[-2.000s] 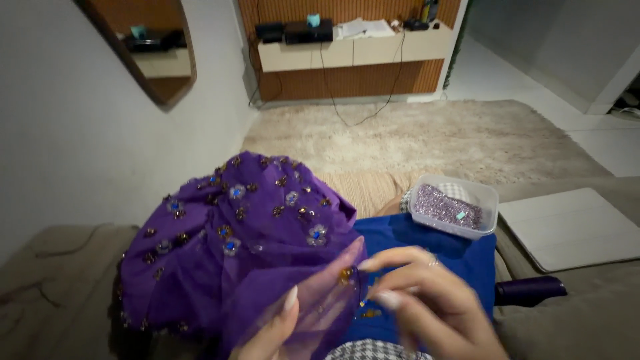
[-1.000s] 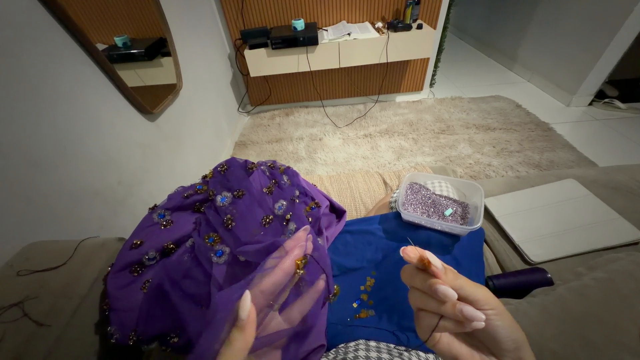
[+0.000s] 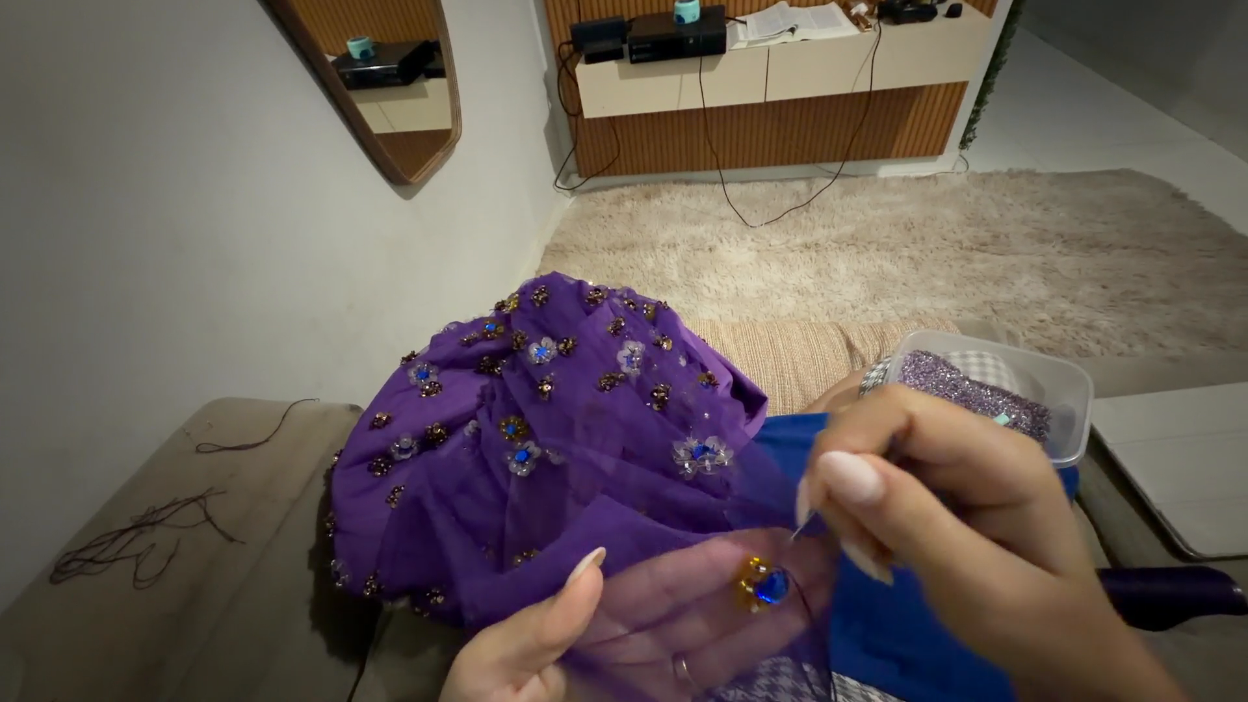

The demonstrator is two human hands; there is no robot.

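Purple tulle fabric [image 3: 585, 478], dotted with beaded flowers, lies bunched over my lap. My left hand [image 3: 624, 624] is under its sheer edge, palm up, with the thumb on top. Over the fingers sits a blue rhinestone [image 3: 771, 586] with amber beads beside it, and dark thread runs down from there. My right hand [image 3: 926, 507] pinches a sewing needle [image 3: 803, 527] just above the tulle, its tip near the stone. Blue cloth [image 3: 887, 624] lies beneath the right hand, which hides part of it.
A clear plastic container [image 3: 1072, 400] of purple beads stands right, beside a pale flat board [image 3: 1185, 458] and a dark purple object [image 3: 1170, 597]. Loose dark threads [image 3: 146, 541] lie on the sofa at left. A shaggy rug [image 3: 877, 234] and wall console [image 3: 829, 68] are beyond.
My right hand has moved left from above the blue cloth to the tulle over my left hand. A blue stone now shows beside the amber beads. Amber pieces seen on the blue cloth are now out of sight.
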